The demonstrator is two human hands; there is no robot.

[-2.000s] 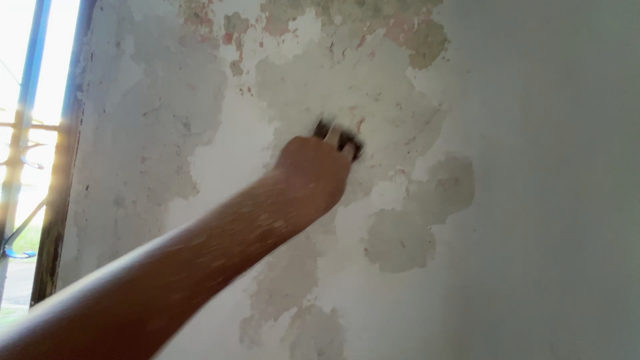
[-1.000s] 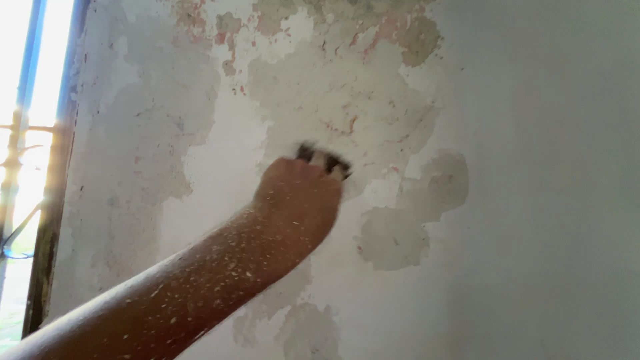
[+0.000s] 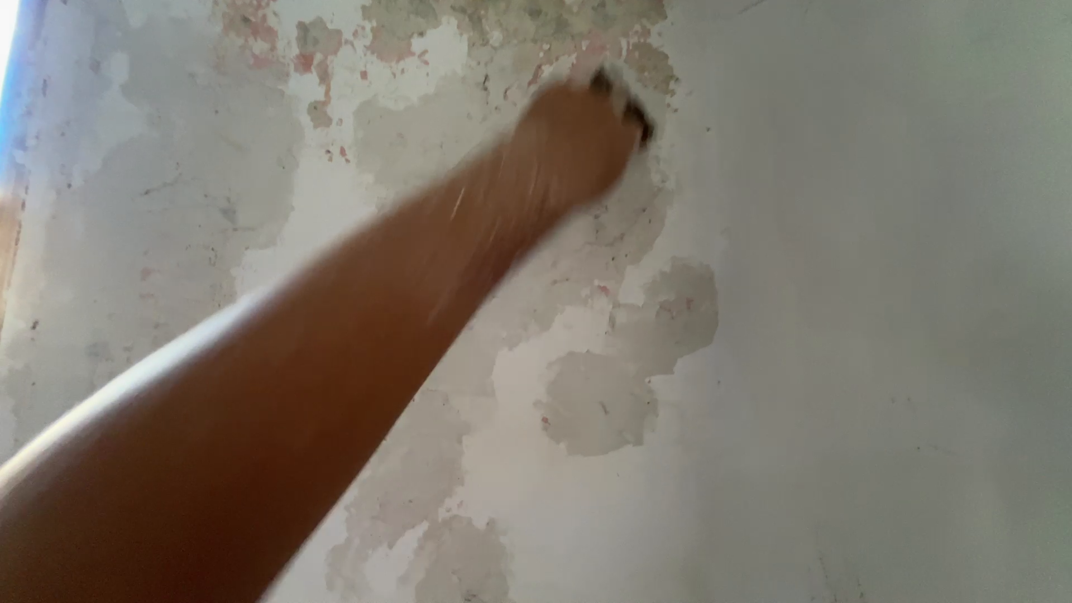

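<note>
My left hand [image 3: 582, 138], on an arm that reaches in from the lower left, is up against a patchy wall [image 3: 599, 402]. Its fingers are closed on a small dark object [image 3: 641, 121], blurred by motion and mostly hidden by the hand, so its kind cannot be told. Around the hand the wall shows white coating, bare grey areas and flaked reddish spots. My right hand is out of view.
A bright opening with a frame edge [image 3: 10, 243] lies at the far left. To the right, a smoother grey wall surface [image 3: 879, 293] meets the patchy part. Rough, peeled coating [image 3: 536, 21] runs along the top.
My left hand has moved up and to the right across the wall, still holding the dark object. The view has shifted a little, so less of the bright opening shows.
</note>
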